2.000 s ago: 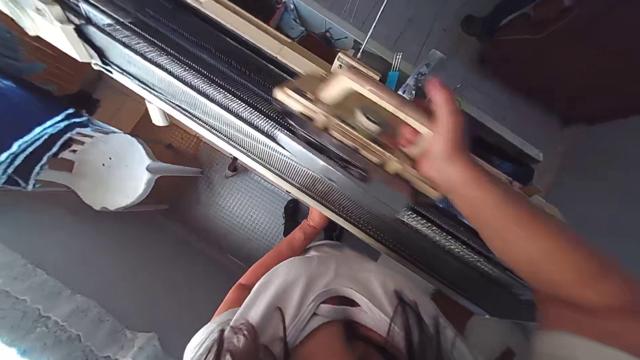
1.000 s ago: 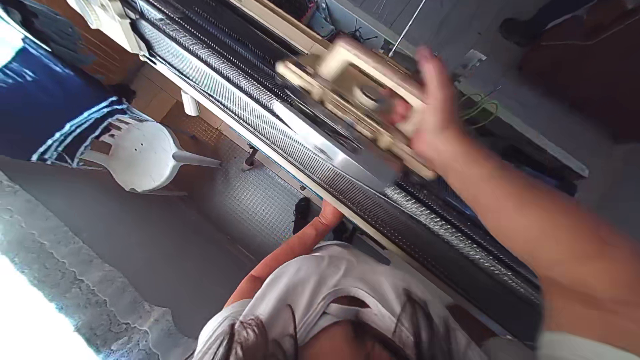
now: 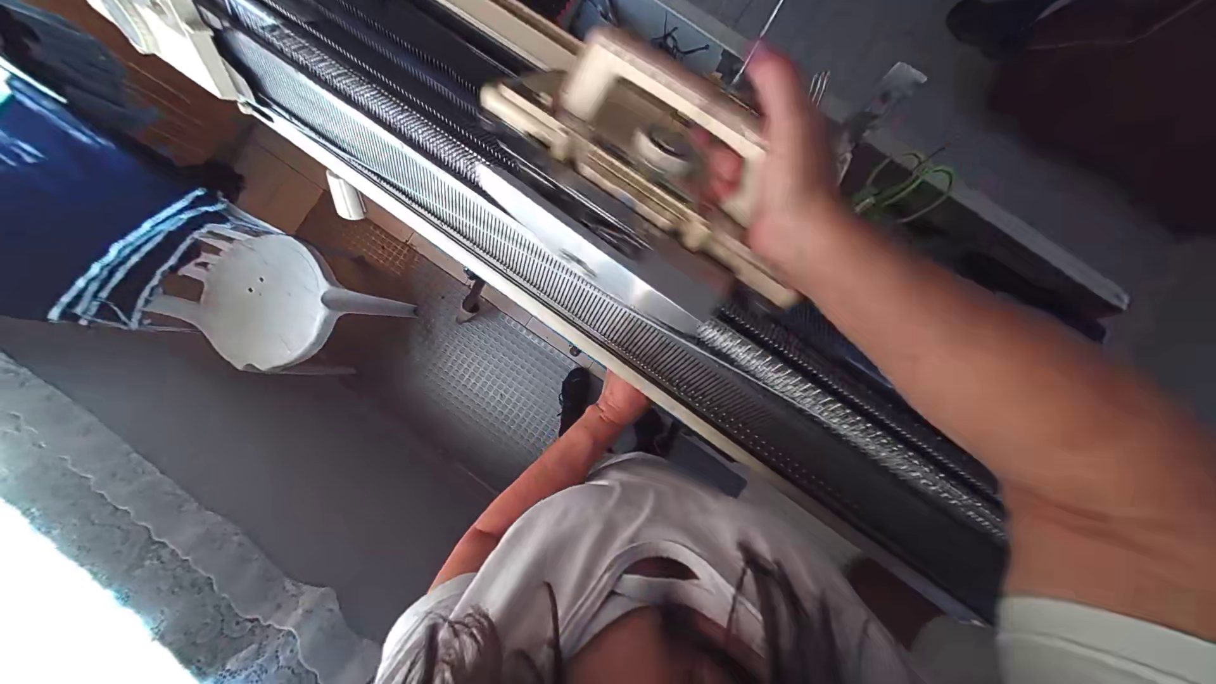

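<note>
My right hand grips the beige handle of a knitting machine carriage; both are somewhat blurred. The carriage sits across the long needle bed, its metal plate lying over the needles. Pale loops or needle tips line the bed on both sides of the carriage. My left hand is at the near edge of the bed, below the carriage; its fingers are hidden beneath that edge, so what they hold cannot be seen.
A white plastic chair stands left of the machine, near dark blue fabric with light stripes. Green yarn or cord lies behind the bed at right. A thin rod rises behind the carriage. Grey textured cloth is at lower left.
My right hand and the carriage have moved along the bed toward the upper left. My left hand has stayed at the near edge. The view has shifted slightly.
</note>
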